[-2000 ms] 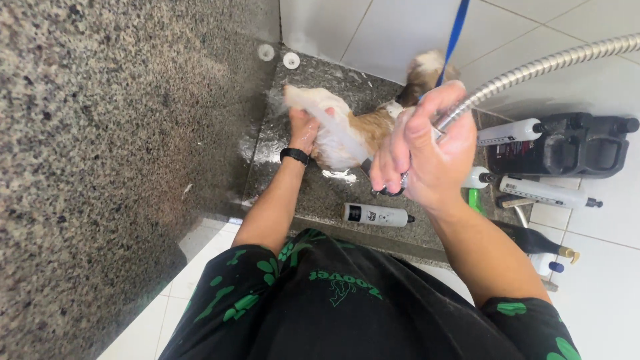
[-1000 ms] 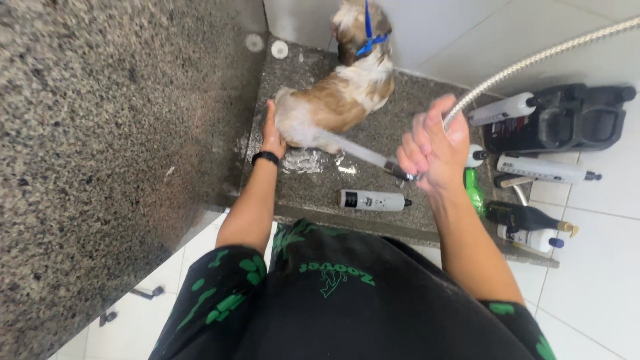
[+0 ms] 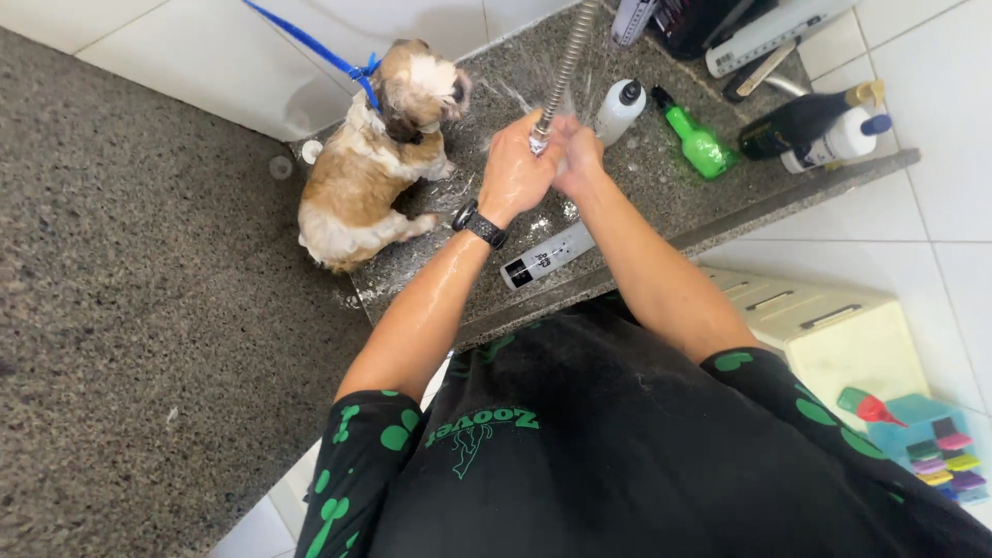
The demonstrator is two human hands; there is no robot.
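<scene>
My left hand (image 3: 518, 167), with a black watch on its wrist, is closed around the end of the metal shower hose (image 3: 568, 74). Touching it is my right hand (image 3: 577, 159), wet and in the spray; its fingers are partly hidden. Water splashes out beyond both hands. A small wet brown and white dog (image 3: 360, 190) is on the granite counter left of my hands, its head turned toward the right. A blue leash (image 3: 310, 39) runs from its neck to the upper left. Nearer my body lies a clear bottle with a black label (image 3: 546, 257).
Right of my hands are a white bottle with a black cap (image 3: 620, 112), a green bottle (image 3: 701, 147), a dark pump bottle (image 3: 798, 124) and a white bottle with a blue cap (image 3: 841, 143). A granite wall (image 3: 155, 310) rises at left. Below right stands a cream drawer unit (image 3: 845, 341).
My left hand has left the dog and is now on the hose end beside my right hand, which held the sprayer before. The dog's head has turned. The view has rotated and shifted.
</scene>
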